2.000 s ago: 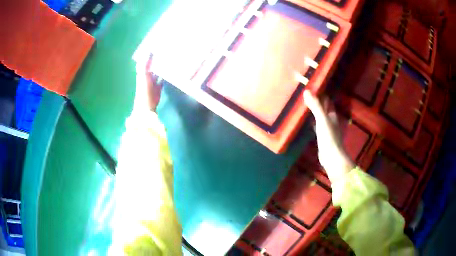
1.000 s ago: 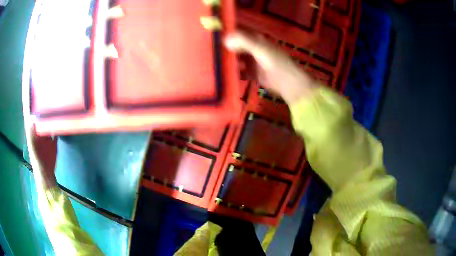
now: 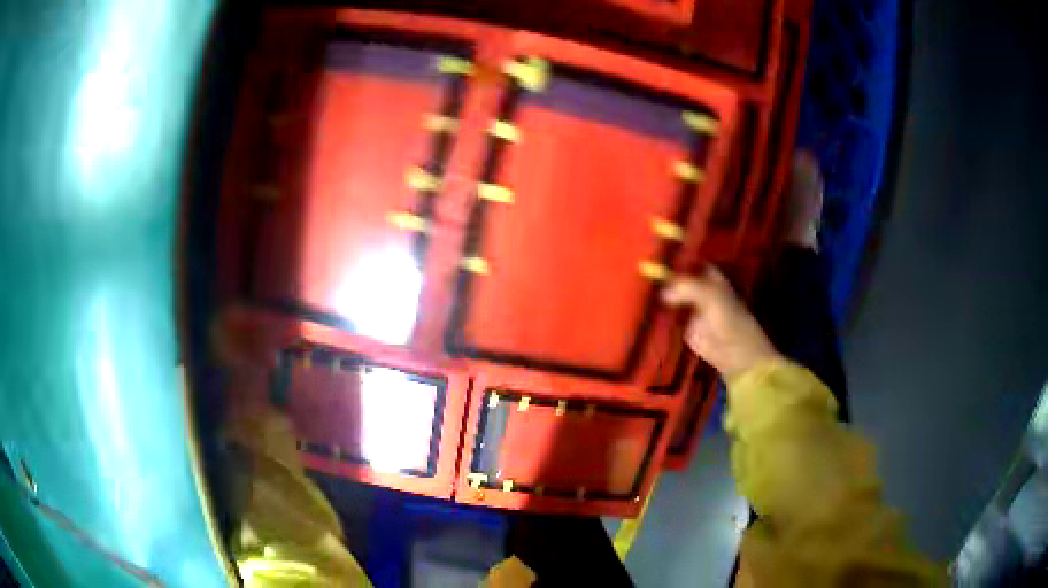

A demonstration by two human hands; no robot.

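Note:
A red foam tray (image 3: 462, 195) lies level over the tray stacks beside the bench. It holds two black-bordered touch panels (image 3: 563, 236) side by side, with pale-yellow tape tabs on their long edges. White glare covers part of the left panel (image 3: 333, 161). My right hand (image 3: 724, 327) is at the tray's right edge near its front corner, thumb at the rim, its other fingers partly hidden. My left hand (image 3: 247, 356) is dark and blurred near the tray's front left corner; its fingers cannot be made out. Whether the tray rests on the stack is not clear.
Another tray with two panels (image 3: 563, 448) lies just in front. More red trays (image 3: 718, 35) lie behind. The green bench (image 3: 103, 287) runs along the left. A blue pallet (image 3: 856, 138) and grey floor (image 3: 965, 230) are at right. A person's dark-clothed legs show below.
The tray has moved from over the green bench, across its edge, to over the stacks on the right. Both hands have moved with it, and the view has shifted right.

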